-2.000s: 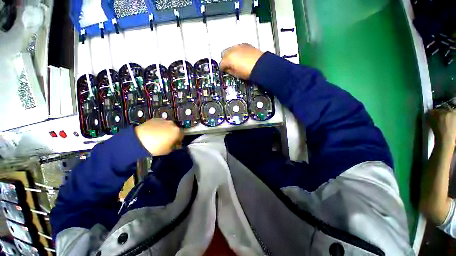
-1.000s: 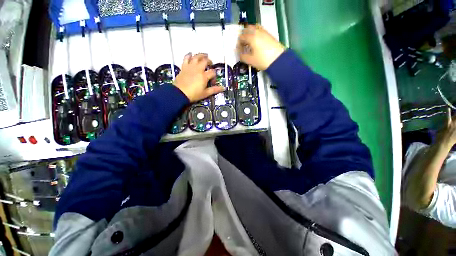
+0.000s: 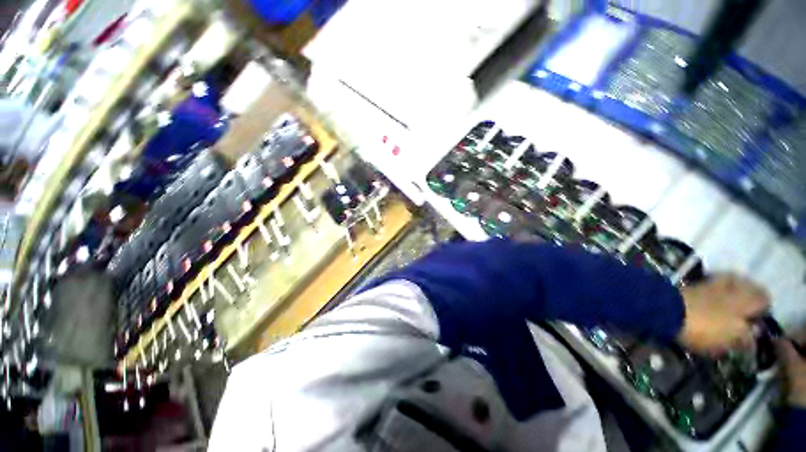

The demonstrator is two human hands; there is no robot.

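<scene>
The black oval units [image 3: 548, 214] with open insides stand side by side in a slanting row on the white bench tray [image 3: 698, 199]. Pale strips run from their upper ends. My left hand [image 3: 726, 316] is over the far right end of the row, its forearm across several units. My right hand [image 3: 793, 371] is cut off by the right edge, close to my left hand. A small dark thing shows between the hands. Blur hides whether either hand grips it.
Blue bins [image 3: 707, 93] with silvery small parts stand behind the units, a dark blurred tool above them. A white machine box [image 3: 389, 66] with red buttons is left of the units. Further left, a yellow-brown wooden rack [image 3: 300, 305] holds rows of dark units with hanging leads.
The view has swung left and tilted, bringing the rack into sight. The green belt has left the picture. My left hand has moved to the row's right end, near my right hand.
</scene>
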